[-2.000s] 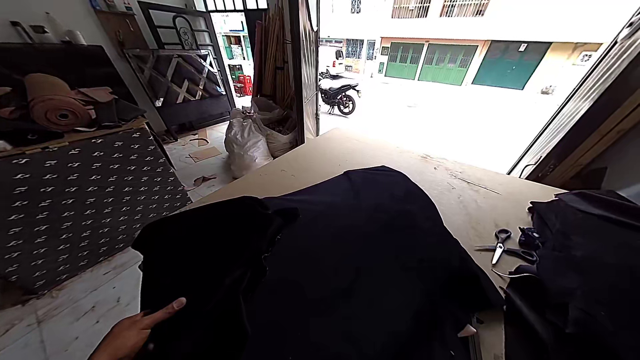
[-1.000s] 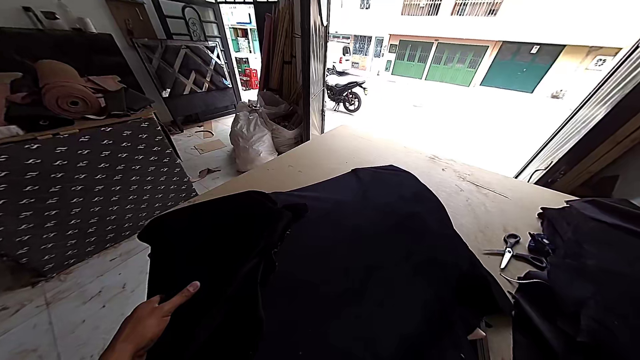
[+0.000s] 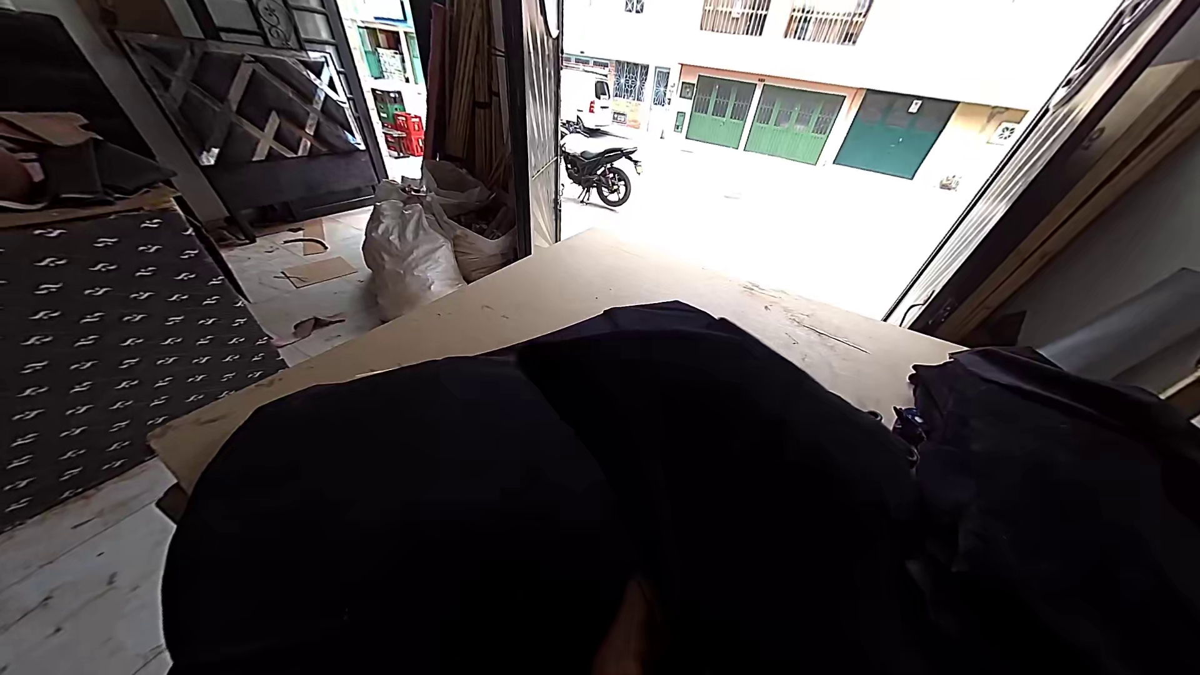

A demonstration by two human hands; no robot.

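A large dark cloth [image 3: 450, 487] lies in broad folds over the pale worktable [image 3: 581, 281], and its left side hangs past the table's edge. Low in the centre, a small part of a bare hand [image 3: 626, 633] shows against the cloth. Whether it is my left or right hand, and whether it grips the fabric, cannot be told. The rest of both hands is hidden or out of view. At the right lies a second heap of dark cloth [image 3: 1050, 450]. Beside it, a small dark blue object [image 3: 907, 427] peeks out from behind the large cloth.
A patterned dark panel [image 3: 103, 347] stands at the left with material on top. Filled white sacks [image 3: 412, 248] sit on the floor beyond the table, near a metal gate [image 3: 253, 103]. Outside the open doorway, a motorcycle [image 3: 600, 169] is parked on the street.
The large cloth has shifted and bunched, and now covers most of the scissors seen earlier at the right. The left hand no longer shows at the lower left. The view has moved somewhat.
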